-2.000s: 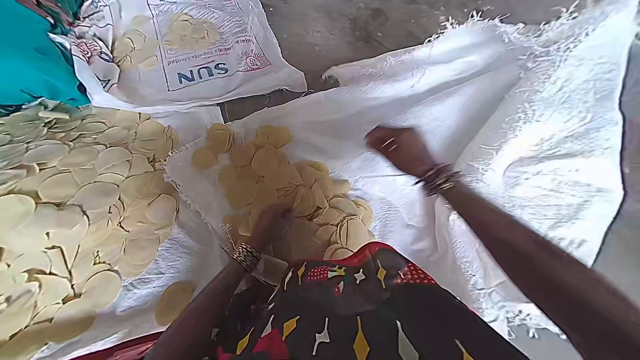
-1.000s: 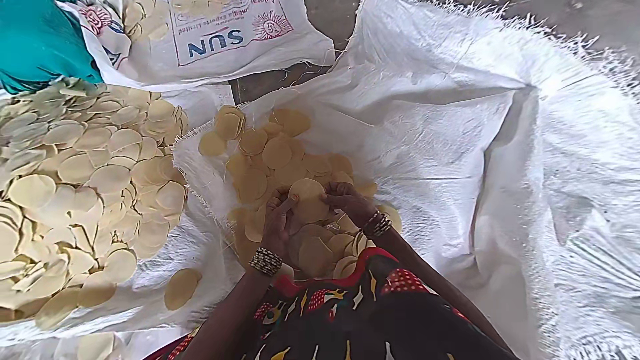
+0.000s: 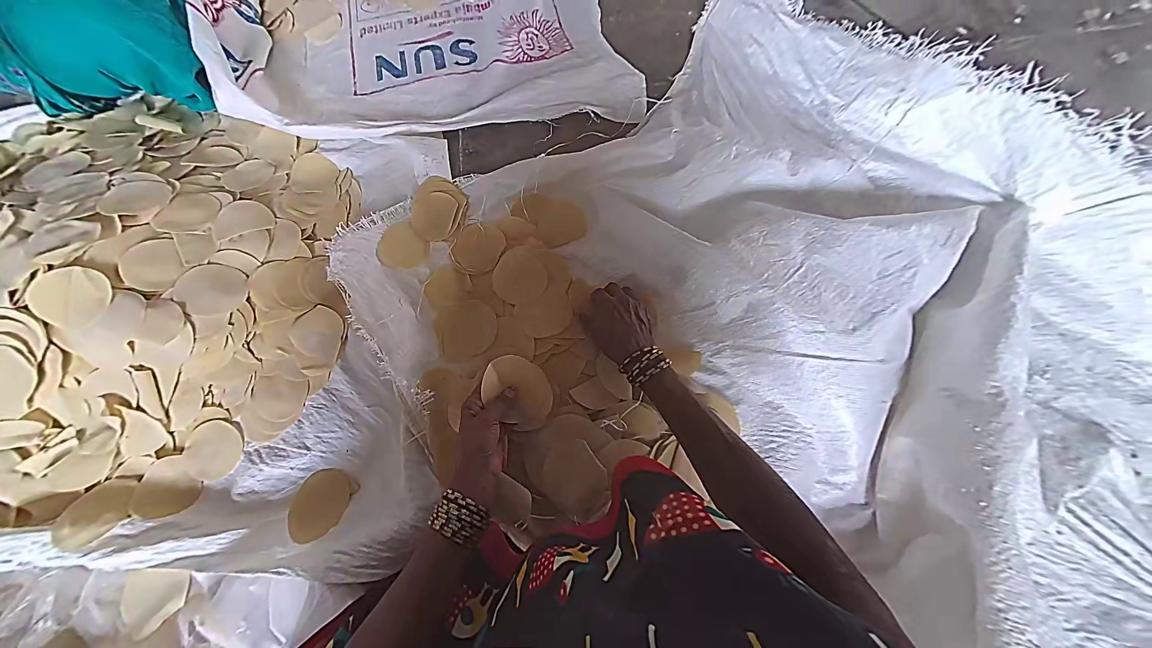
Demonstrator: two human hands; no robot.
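Thin, round, pale yellow discs [image 3: 519,274] lie in a loose pile on a white woven plastic sack [image 3: 765,297] before me. My left hand [image 3: 483,436], with a beaded bangle at the wrist, grips a disc [image 3: 517,389] by its left edge, low over the pile. Up and to the right, my right hand [image 3: 619,322] rests at the pile's right side with curled fingers. Whether it pinches a disc I cannot tell, as its fingertips are hidden.
A much larger heap of such discs [image 3: 211,288] covers another white sheet on the left, with one disc [image 3: 319,506] lying apart. A printed white sack [image 3: 504,85] lies beyond, beside teal cloth [image 3: 103,54]. Grey floor [image 3: 540,142] shows between the sacks.
My right hand was raised over the sack at first, then met my left hand at a disc, and has now parted from it toward the pile's right side.
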